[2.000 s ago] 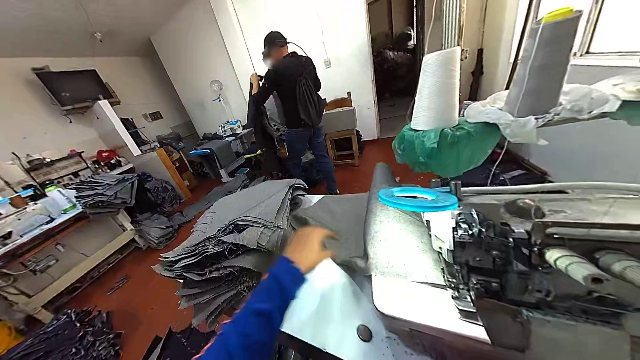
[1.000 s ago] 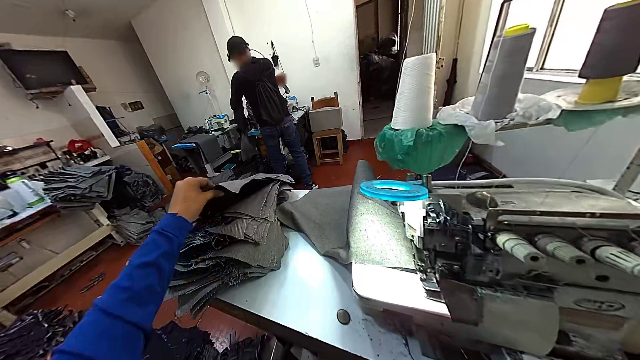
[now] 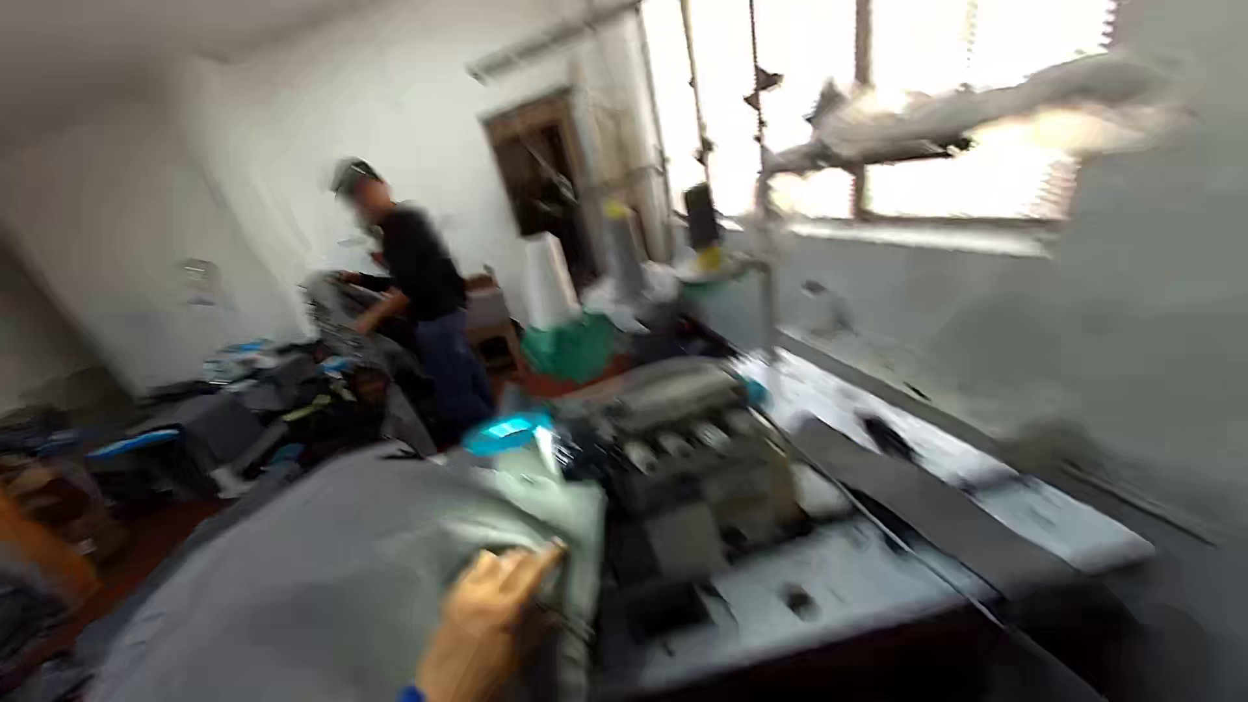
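My left hand (image 3: 487, 619), with a bit of blue sleeve at the wrist, rests at the right edge of a large grey cloth piece (image 3: 292, 575), beside the metal bed of an overlock sewing machine (image 3: 702, 448). Its fingers are bent towards the machine; blur hides whether they grip the cloth. A blue ring-shaped object (image 3: 507, 432) sits on top near the machine's left end, just beyond my hand. My right hand does not show.
Thread cones (image 3: 549, 283) stand behind the machine above green plastic (image 3: 570, 346). A long grey fabric strip (image 3: 926, 507) lies on the white table (image 3: 838, 595) to the right. Further back, a person (image 3: 419, 273) in dark clothes handles grey cloth near cluttered machines.
My left hand has gone from the stack of grey pieces to beside the machine, where cloth now spreads wide at the left. The view has swung right. The other person now has cloth in hand.
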